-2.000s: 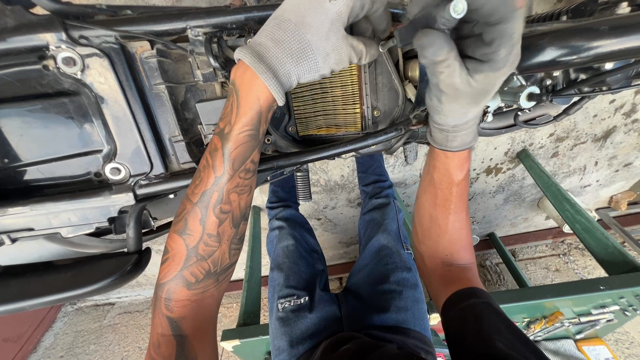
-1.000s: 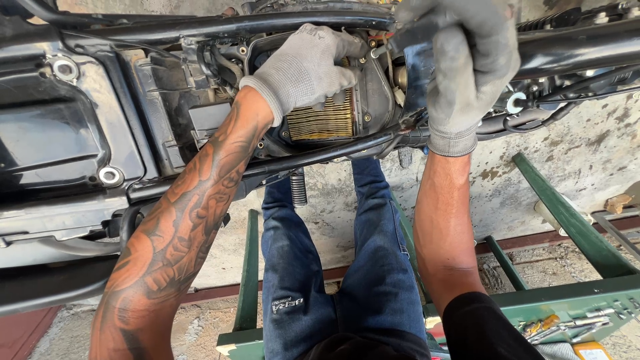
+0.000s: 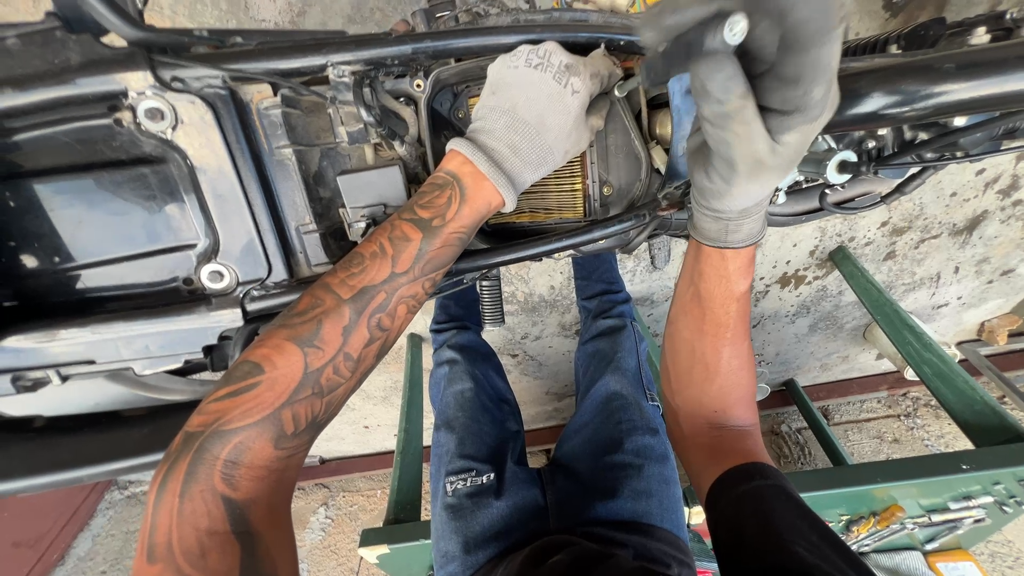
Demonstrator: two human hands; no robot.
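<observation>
My left hand [image 3: 540,112], in a grey knit work glove, reaches over the pleated air filter [image 3: 552,196] in the black airbox [image 3: 624,160] of a motorcycle. Its fingertips meet at the box's upper right corner, beside the metal tip of a tool; whether they hold anything is hidden. My right hand [image 3: 744,120], gloved and partly blurred, is closed around the dark handle [image 3: 692,48] of that tool, whose kind I cannot tell. A blue piece [image 3: 682,120] shows beside the right palm. The frame tube [image 3: 560,240] runs below the filter.
Left of the airbox lies the black rear fender area [image 3: 104,200] with metal bushings. A green metal bench [image 3: 904,488] bears screwdrivers and sockets at lower right, its legs slanting up. A coil spring [image 3: 491,300] hangs under the frame. Cables run at the right.
My left hand has moved from the middle of the filter toward the airbox's upper right corner since one second ago. My right hand stays at the tool, at the right of the airbox.
</observation>
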